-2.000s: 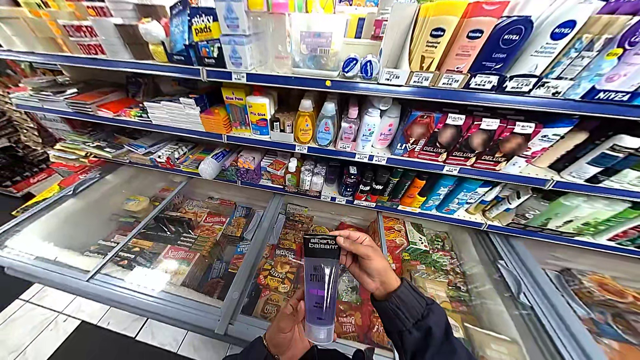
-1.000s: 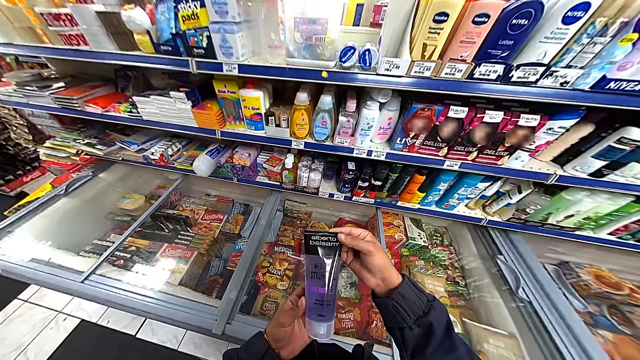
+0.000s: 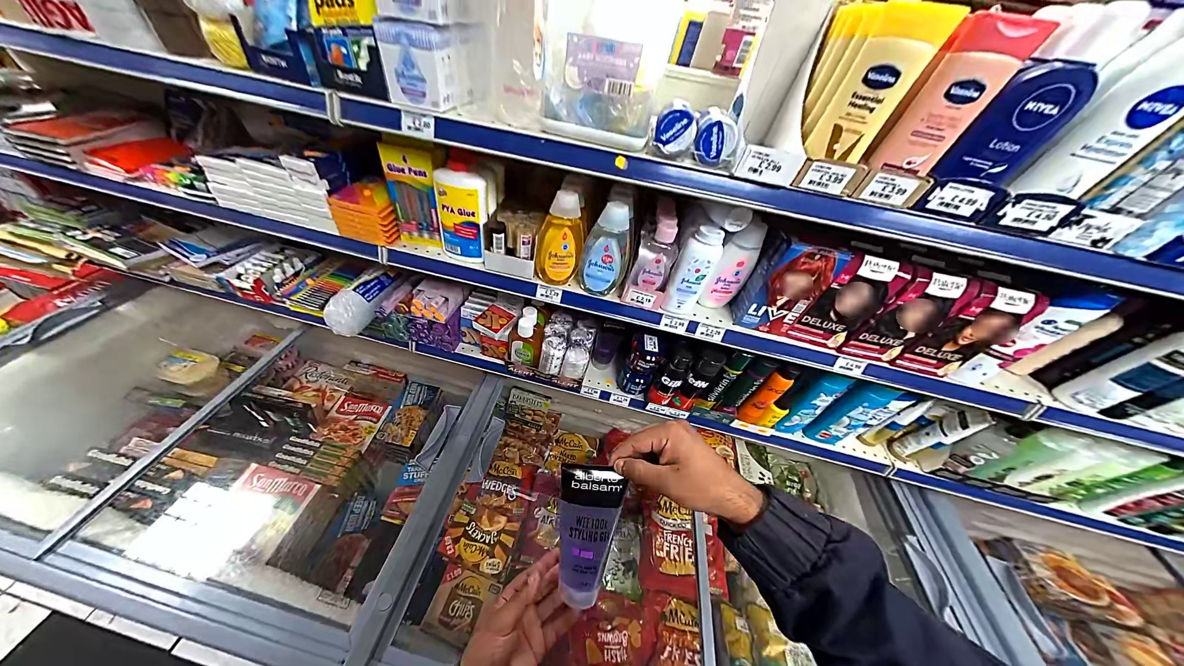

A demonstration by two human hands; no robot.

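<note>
A purple tube of Alberto Balsam styling gel with a black top end hangs tilted over the freezer's glass lid. My right hand, in a dark sleeve, pinches the tube's top end between thumb and fingers. My left hand is low beside the tube's lower end, palm up, fingers apart; whether its fingertips touch the tube I cannot tell. Behind the tube, bags of frozen potato products lie under the glass. On the lowest shelf above stand dark spray cans and an orange can.
Shelves with blue price rails run across above the chest freezer, whose grey frame divides the lids. Baby toiletry bottles, hair colour boxes and PVA glue fill the middle shelf. Lotion bottles stand at upper right. A second freezer section is at right.
My left hand has loosened from around the tube's lower part and its fingers have spread. My right hand still holds the top end. The shelves now appear closer in view.
</note>
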